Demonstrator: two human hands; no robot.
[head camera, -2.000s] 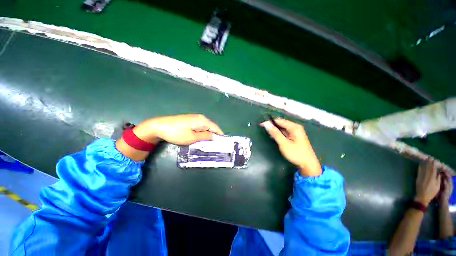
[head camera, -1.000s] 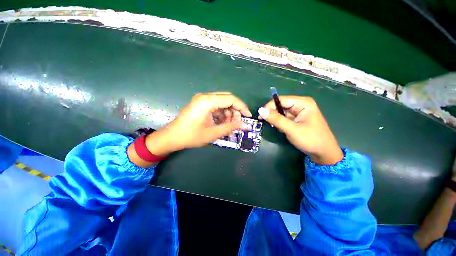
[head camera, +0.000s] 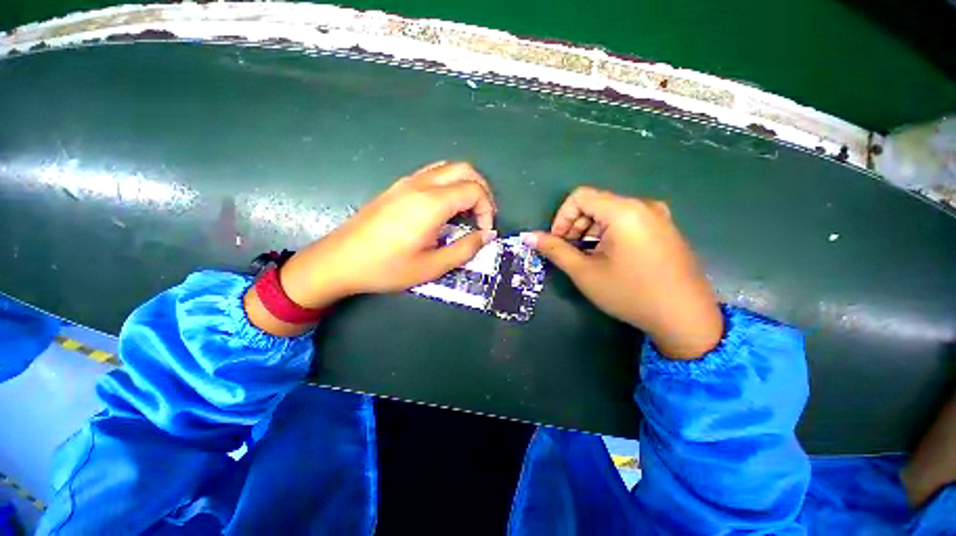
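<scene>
An opened phone unit (head camera: 516, 283) lies tilted on the dark green bench between my hands, its dark board and silvery parts facing up. My left hand (head camera: 404, 232) covers its upper left part, thumb and fingertips pinched together at its upper edge. My right hand (head camera: 629, 257) is at its upper right corner, with thumb and index fingertips close to the unit and the other fingers curled. A small dark bit shows under the right fingers; whether it is a tool cannot be told. Any tiny part between the fingertips is too small to make out.
The worn white edge strip (head camera: 503, 50) runs across the back of the bench (head camera: 210, 115), with the green conveyor (head camera: 671, 31) beyond. A white-wrapped post (head camera: 922, 157) stands at the right edge. Part of another person's arm (head camera: 933, 461) shows at the lower right.
My right hand has come in to the phone's upper corner. The dark stick seen upright in it a second ago no longer shows clearly. The left fingertips have closed at the phone's upper edge.
</scene>
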